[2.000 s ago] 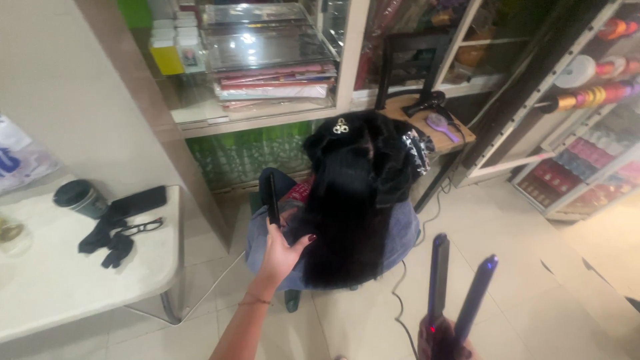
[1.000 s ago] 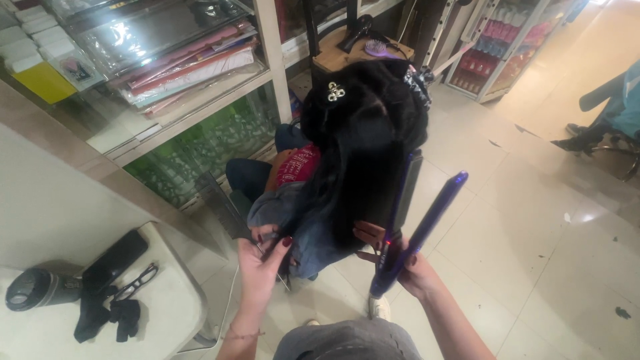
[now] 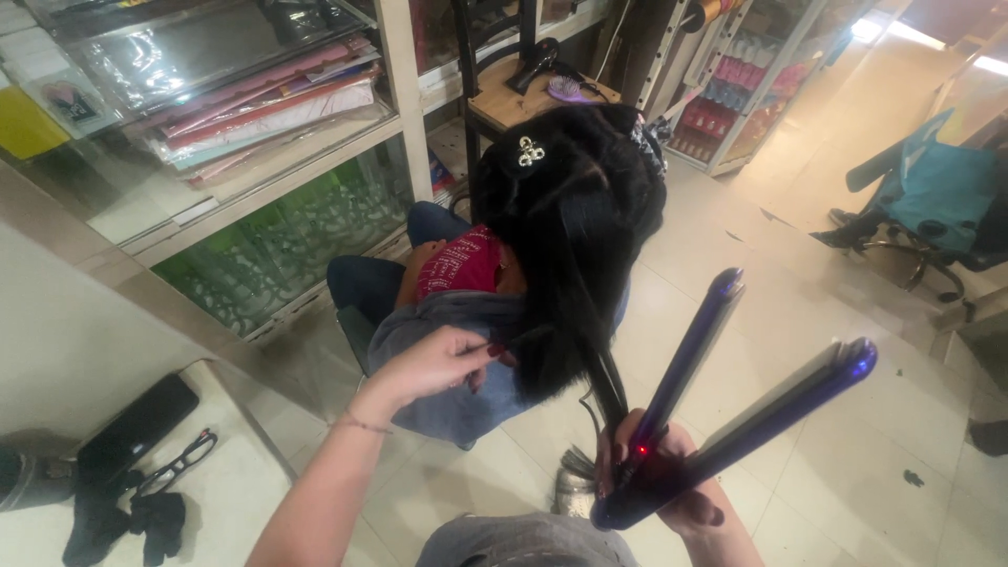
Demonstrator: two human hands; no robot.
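Note:
A seated person with long black hair faces away, with a shiny hair clip on the left of the head and a patterned clip on the right. My right hand grips a purple hair straightener near its hinge, its two arms spread wide and a red light lit. A thin strand of the hair runs down to the fingers of that same hand. At the left edge of the hair, my left hand has thumb and fingertips pinched together on what seem to be hair ends, over the person's grey-blue garment.
A white table at lower left bears eyeglasses, a black case, dark cloth and a cup. Behind the person, a wooden chair holds a hair dryer and a purple brush. Glass shelving stands left; an office chair stands right.
The comb-like black tool seen in my left hand two seconds ago no longer shows there. My right hand has come from the lower right to the hair. The view has shifted.

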